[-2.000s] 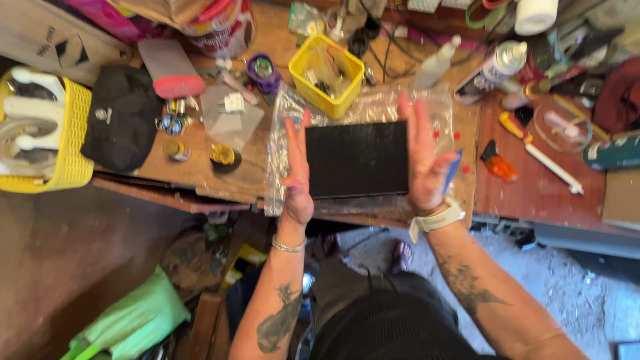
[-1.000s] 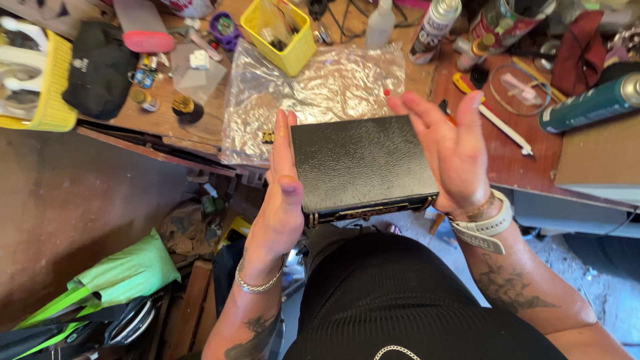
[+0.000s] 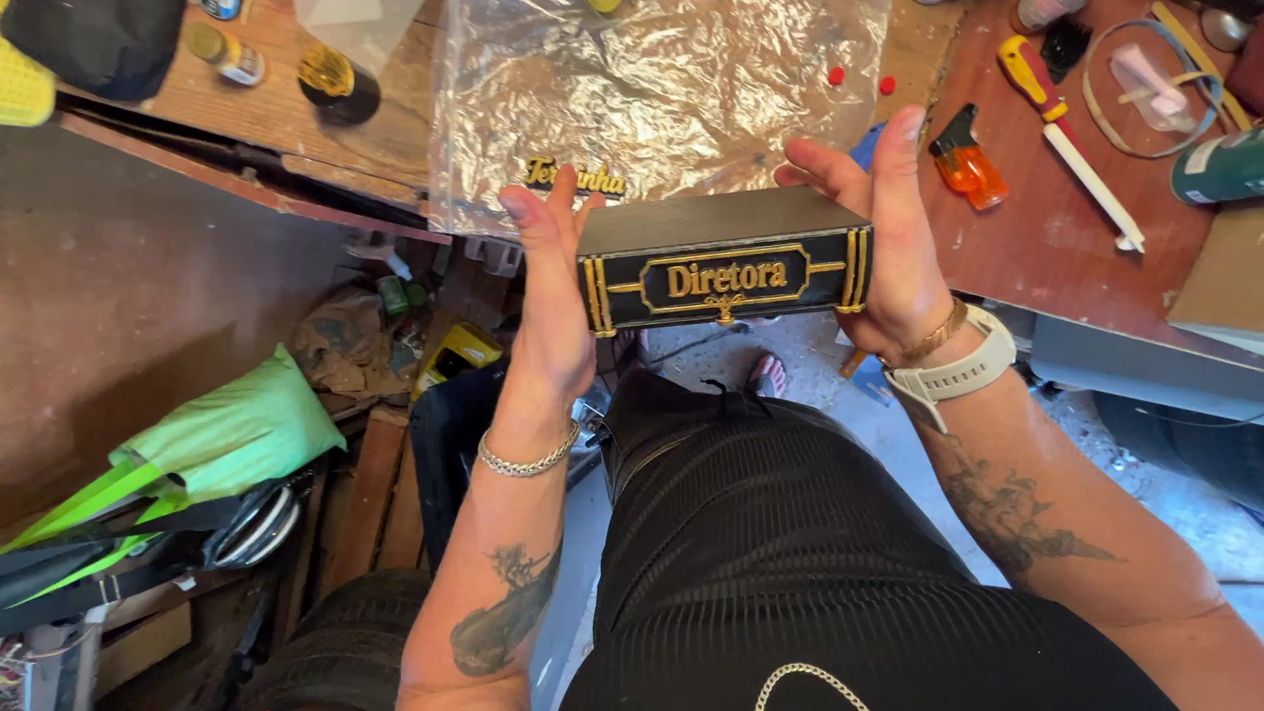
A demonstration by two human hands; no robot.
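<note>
Between my two palms is a black box-shaped block (image 3: 726, 257) with raised gold lettering and a gold frame on its front face. My left hand (image 3: 553, 286) presses its left end, fingers pointing up. At the right end my right hand (image 3: 894, 237) presses with the palm, its fingers and thumb spread. The front face is tilted toward me, and part of the dark top shows. Behind my left fingers, gold script lettering on a dark backing (image 3: 573, 178) lies on a clear plastic sheet (image 3: 652, 99) on the wooden bench. The underside of the block is hidden.
At the left of the bench are a small gold-capped bottle (image 3: 227, 54) and a dark jar with a gold top (image 3: 338, 84). To the right lie an orange and black tool (image 3: 968, 158), a yellow and red handled tool (image 3: 1071, 138), a black brush (image 3: 1066, 47) and a green can (image 3: 1220, 168).
The block has tilted, so its gold-lettered front now faces me; earlier mostly its dark flat face showed. Both hands stay at its ends. The view has moved closer to the bench edge.
</note>
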